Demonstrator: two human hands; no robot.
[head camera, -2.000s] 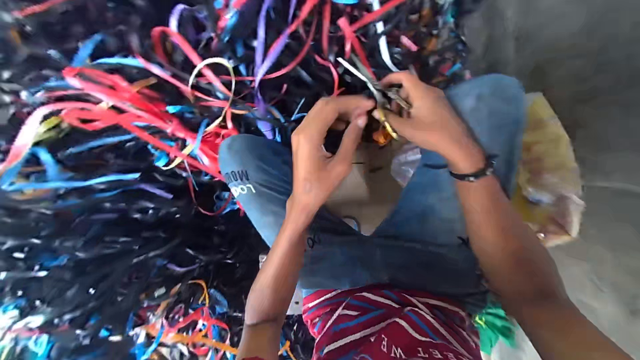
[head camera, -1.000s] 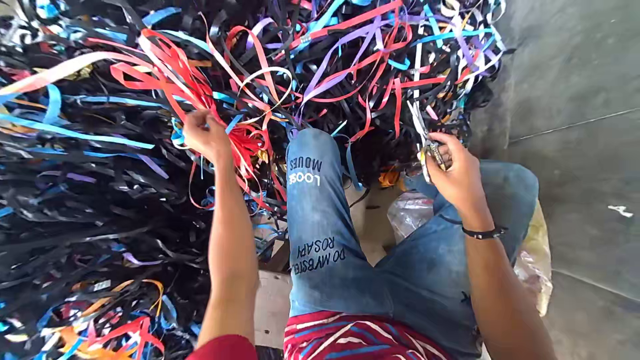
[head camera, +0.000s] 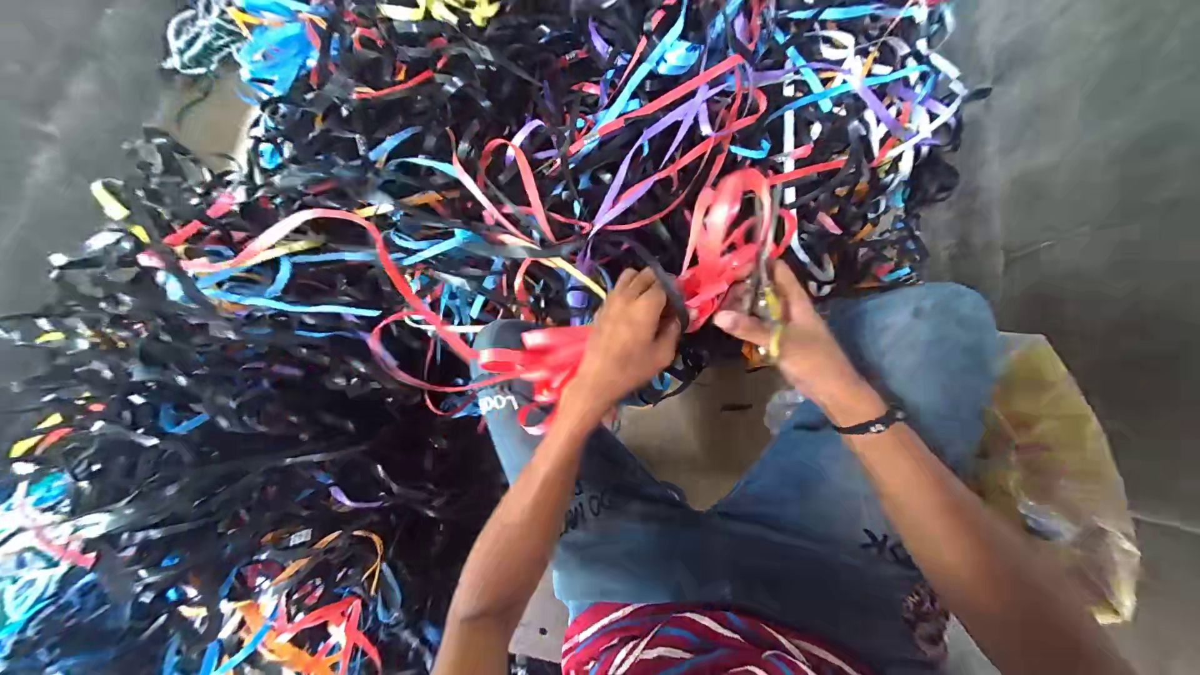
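Observation:
My left hand (head camera: 626, 339) is closed around a bundle of red ribbon-like strips (head camera: 553, 361) above my left knee. The bundle passes to the right, where its looped end (head camera: 736, 225) rises beside my right hand (head camera: 787, 328). Scissors (head camera: 771, 309) with yellowish handles are in my right hand, their blades blurred against the red loops; I cannot tell whether the blades are apart. A dark strip (head camera: 664, 281) crosses the bundle by my left fingers. Around and beyond both hands lies a large heap of black strips (head camera: 356, 450) mixed with blue, purple, red and white ones.
My jeans-clad legs (head camera: 900, 375) are on either side of a brownish surface (head camera: 694, 431). A yellowish plastic bag (head camera: 1059, 469) lies right of my right leg on the grey floor (head camera: 1078, 187). Orange and red strips (head camera: 319, 628) lie at the lower left.
My left hand, at the red strips on the left one second ago, has come right and now grips the bundle over my knee. My right hand with the scissors is now close beside it.

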